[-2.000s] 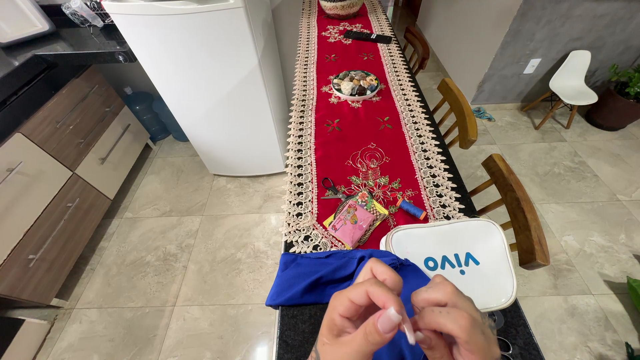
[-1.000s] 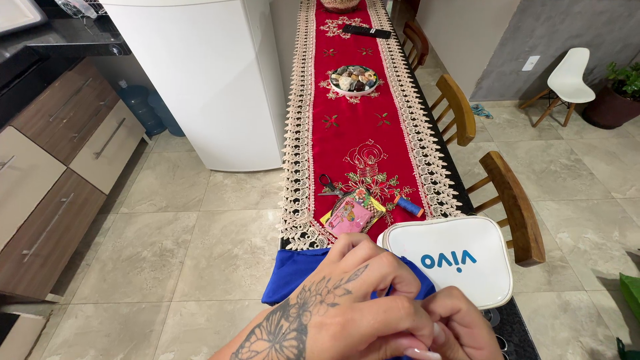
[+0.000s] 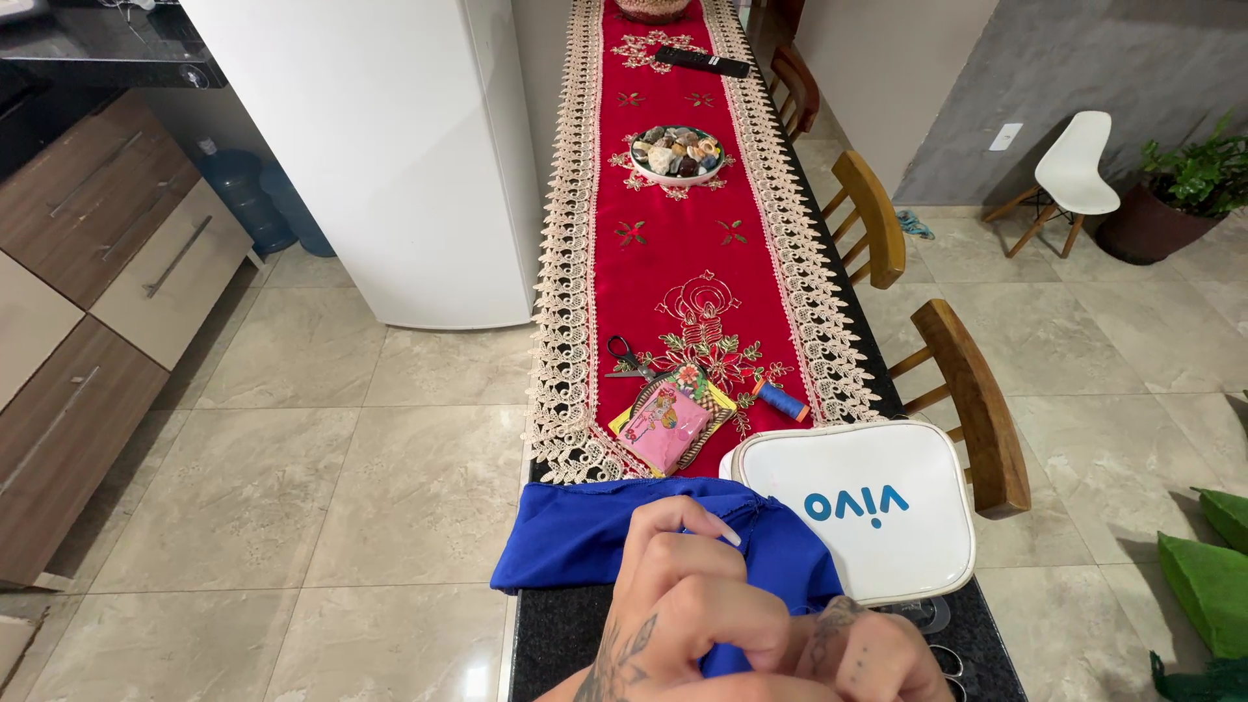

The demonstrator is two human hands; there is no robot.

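Note:
Blue fabric (image 3: 595, 531) lies over the near end of the table runner and runs down under both hands. My left hand (image 3: 682, 595), tattooed on its back, has curled fingers on the fabric, with a fold of it showing between the hands. Close beside it at the right, my right hand (image 3: 863, 653) is bent near the same fold; its fingertips are hidden. Beyond the fabric lie a pink packet (image 3: 665, 427), small black-handled scissors (image 3: 629, 363) and a spool of blue thread (image 3: 781, 401). A white zip pouch (image 3: 858, 507) touches the fabric at the right.
A red runner (image 3: 682, 253) with lace edges covers the black stone table. On it stand a bowl of stones (image 3: 677, 156) and a black remote control (image 3: 702, 61). Metal rings, perhaps scissor handles (image 3: 946, 663), show beside my right hand. Wooden chairs (image 3: 970, 409) line the right side.
Two seconds ago the fingertips of both hands were raised and pinched together in front of the fabric. Now my left hand is turned with its tattooed back in view, lower over the fabric.

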